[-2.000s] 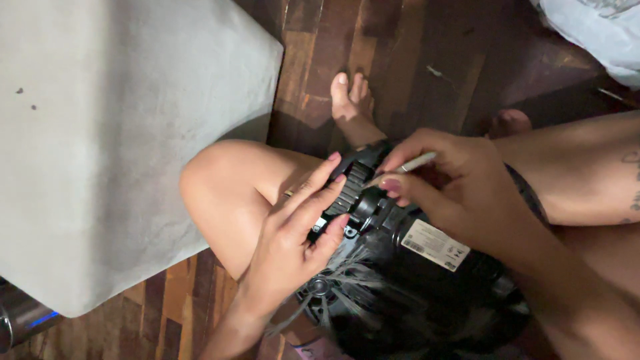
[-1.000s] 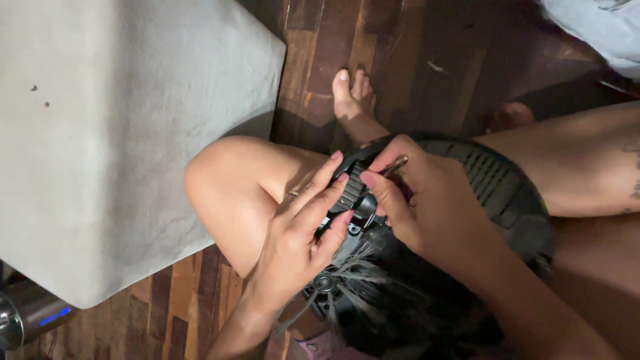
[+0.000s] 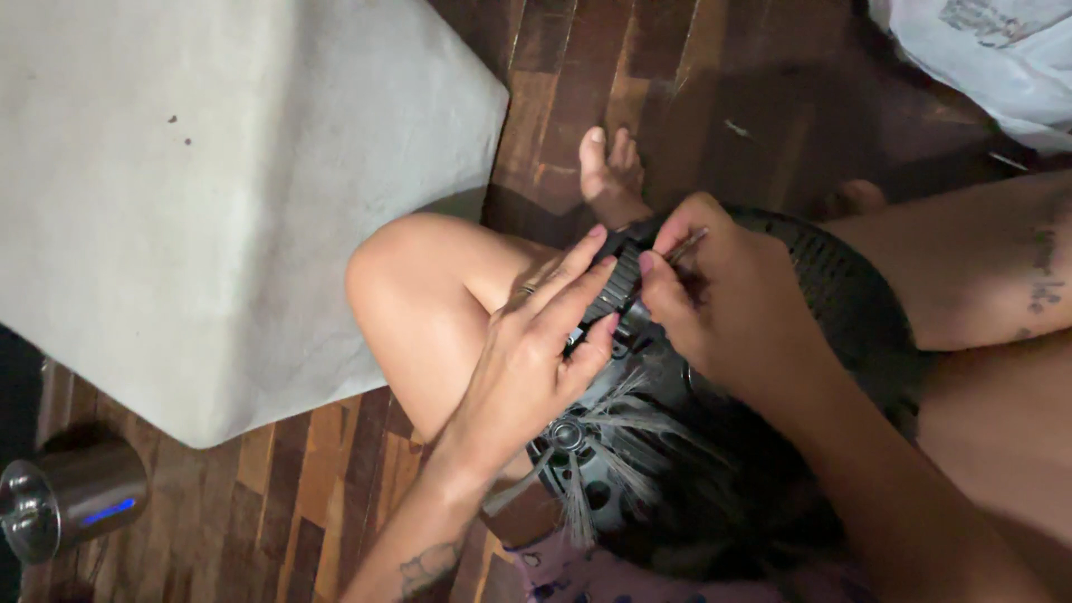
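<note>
A round black robot vacuum [image 3: 846, 293], underside up, rests on my lap. Its side brush [image 3: 568, 434] has long grey bristles, splayed near my left wrist. My left hand [image 3: 536, 335] lies with spread fingers on a ribbed black wheel [image 3: 618, 280] and the housing around it, steadying the machine. My right hand [image 3: 720, 285] pinches a thin, slender tool [image 3: 691, 243] between thumb and fingers, beside the wheel's right edge. The tool's tip is hidden by the fingers. My right hand and forearm cover part of the underside.
A large pale fabric-covered block [image 3: 360, 167] stands on the left. On the wooden floor [image 3: 293, 469] at lower left lies a shiny metal cylinder [image 3: 92, 494] with a blue reflection. A white plastic bag [image 3: 980, 59] is at top right. My bare foot [image 3: 611, 172] is beyond the vacuum.
The vacuum's label, visible two seconds ago, is out of sight, and its slotted rim shows instead. My right hand and the slender tool have changed angle by the wheel. My left hand stays there.
</note>
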